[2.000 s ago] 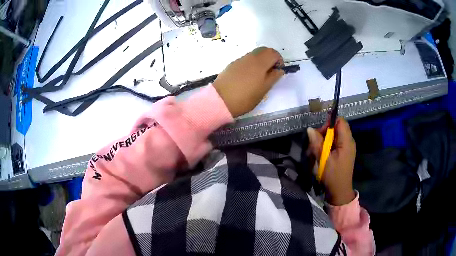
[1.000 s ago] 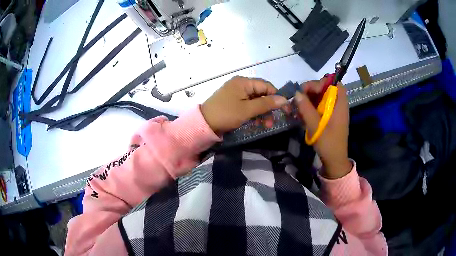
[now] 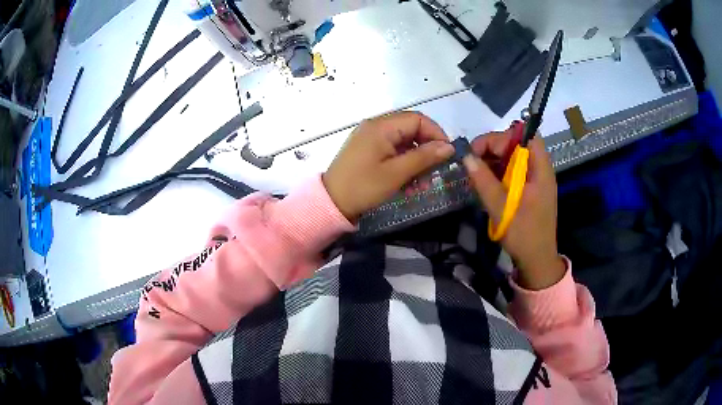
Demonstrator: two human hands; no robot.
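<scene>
My left hand [image 3: 389, 162] pinches the end of a dark fabric strip [image 3: 459, 148] above the table's front edge. My right hand [image 3: 522, 202] holds the scissors [image 3: 516, 190], blades pointing up and away, with one yellow-orange and one red handle; its fingertips also touch the strip end. The fabric between the fingers is small and partly hidden. Long dark strips [image 3: 170, 138] lie crossed on the left of the white table, one running toward my left sleeve. Short cut pieces [image 3: 504, 65] lie fanned beyond the scissors.
The sewing machine's needle area [image 3: 299, 57] is at the top. Black snips [image 3: 450, 24] lie beside the cut pieces. A ruler band [image 3: 625, 123] runs along the front edge, with a brown marker [image 3: 576, 122] on it. Dark cloth [image 3: 633, 253] is heaped at the right.
My right hand has come up from the table edge to meet my left hand at the strip end. The scissors moved with it. My left hand moved lower, nearer the edge.
</scene>
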